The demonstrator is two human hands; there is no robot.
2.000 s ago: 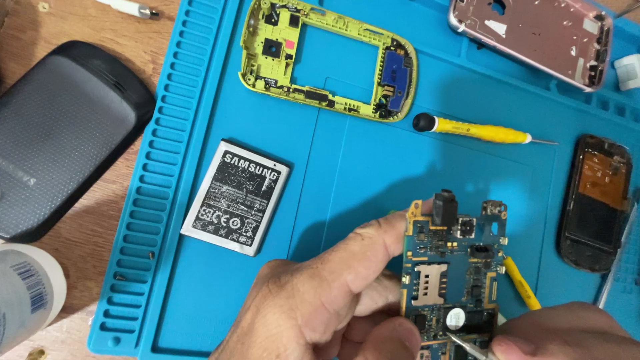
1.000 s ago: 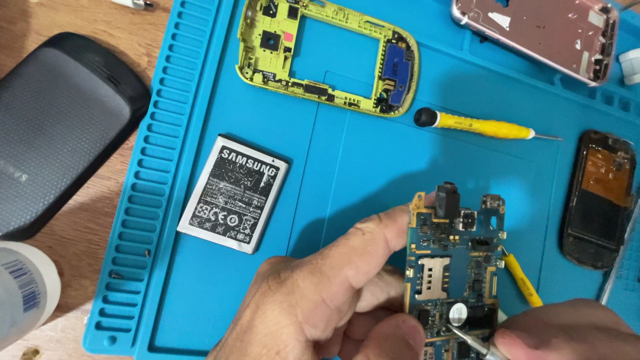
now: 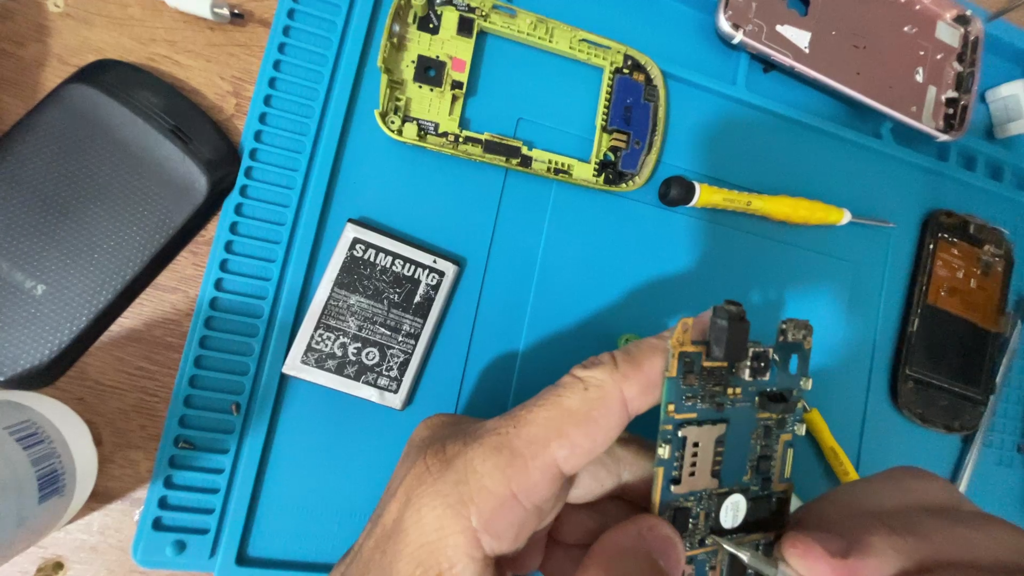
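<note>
A blue phone circuit board (image 3: 732, 432) with a metal SIM card slot (image 3: 699, 458) and a black module at its top is gripped along its left edge by my left hand (image 3: 528, 480). My right hand (image 3: 904, 520), at the lower right, is closed around a pointed metal tool (image 3: 748, 555), probably tweezers. Its tip is at the board just below a round white sticker (image 3: 734, 510). The lower end of the board is cut off by the frame. Left of my hands a Samsung phone battery (image 3: 374, 314) lies on the blue silicone mat (image 3: 384, 472).
A yellow-green phone mid-frame (image 3: 524, 164) and a yellow screwdriver (image 3: 772, 204) lie beyond the board. A pink phone housing (image 3: 860, 60) and a dark phone front (image 3: 956, 320) are at right. A black back cover (image 3: 104, 208) and a white container (image 3: 44, 472) sit on the wood at left.
The tool tip in my right hand has moved slightly across the board, near the white sticker. My left hand keeps its hold on the board.
</note>
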